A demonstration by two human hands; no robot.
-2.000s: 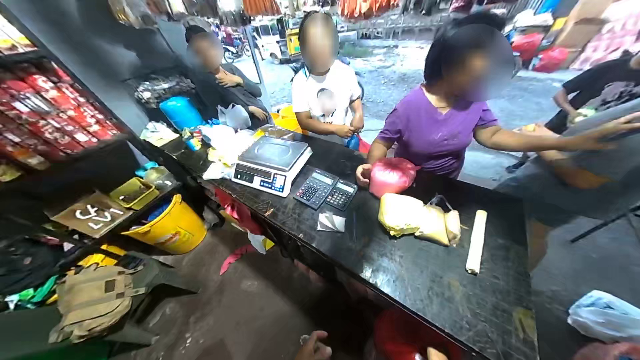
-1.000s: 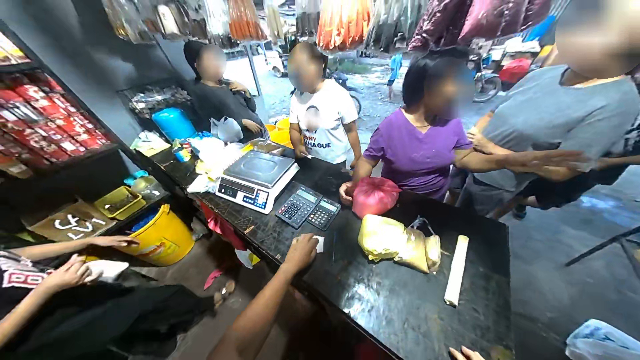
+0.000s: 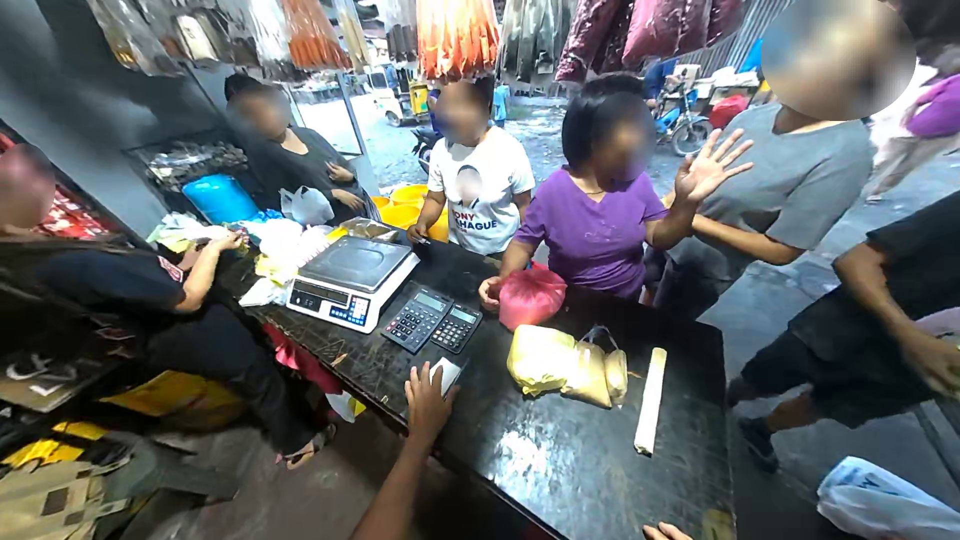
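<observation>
My left hand [image 3: 429, 401] reaches over the near edge of the black table [image 3: 540, 457], its fingers on or beside a small white paper pad [image 3: 445, 375]; whether it grips the pad cannot be told. Of my right hand [image 3: 666, 532] only the fingertips show, at the bottom edge near the table's front. Beyond my left hand lie a large calculator [image 3: 417, 318] and a smaller one [image 3: 457, 328]. A yellow plastic bag [image 3: 540, 358] and clear bags of pale contents [image 3: 589, 375] sit right of it, beside a white roll [image 3: 650, 401]. A co-worker's or customer's hand touches a red bag [image 3: 531, 297].
A digital weighing scale [image 3: 352, 281] stands on the table's left part, with loose plastic bags [image 3: 289, 244] behind it. Several people stand across the table; another person [image 3: 195, 292] is at its left end. Packaged goods [image 3: 457, 37] hang overhead. A white plastic bag [image 3: 885, 495] is at lower right.
My left hand stays by the white paper, its fingers now more spread. The person at left has moved up to the table's end. The person in purple has raised one hand, palm out.
</observation>
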